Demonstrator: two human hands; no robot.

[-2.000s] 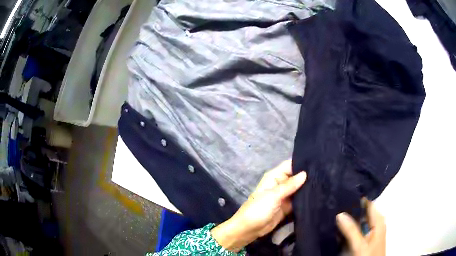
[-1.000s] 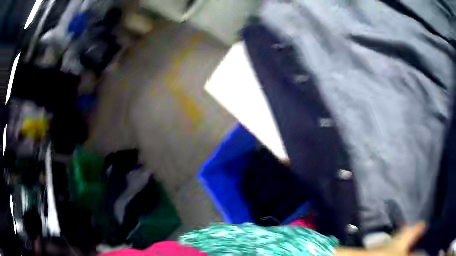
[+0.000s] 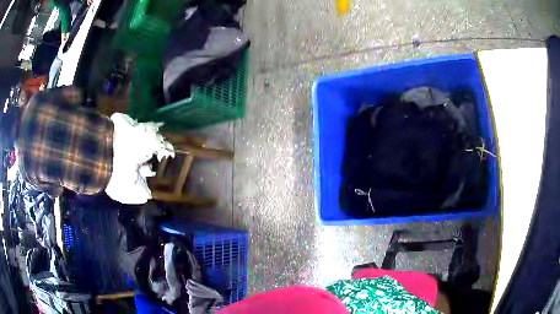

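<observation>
Neither of my hands is in view. My green and white patterned sleeve (image 3: 384,295) shows at the bottom edge, beside pink clothing. Nearest in front is a large blue plastic crate (image 3: 317,153) on the floor, holding dark garments (image 3: 402,150) with pale ties at two ends. A strip of the dark denim garment (image 3: 543,202) lies along the right edge on the white table (image 3: 516,122); the rest of it is cut off by the picture's edge.
A person in a plaid top (image 3: 64,141) is at the left, by a wooden stool (image 3: 184,175). A green crate (image 3: 230,92) and a blue basket (image 3: 224,257) hold garments. A dark frame (image 3: 423,245) stands below the blue crate. The speckled floor (image 3: 276,172) lies between.
The view has swung left, away from the garment, to the floor and crates. My left hand, seen on the garment before, and my right hand have left the picture.
</observation>
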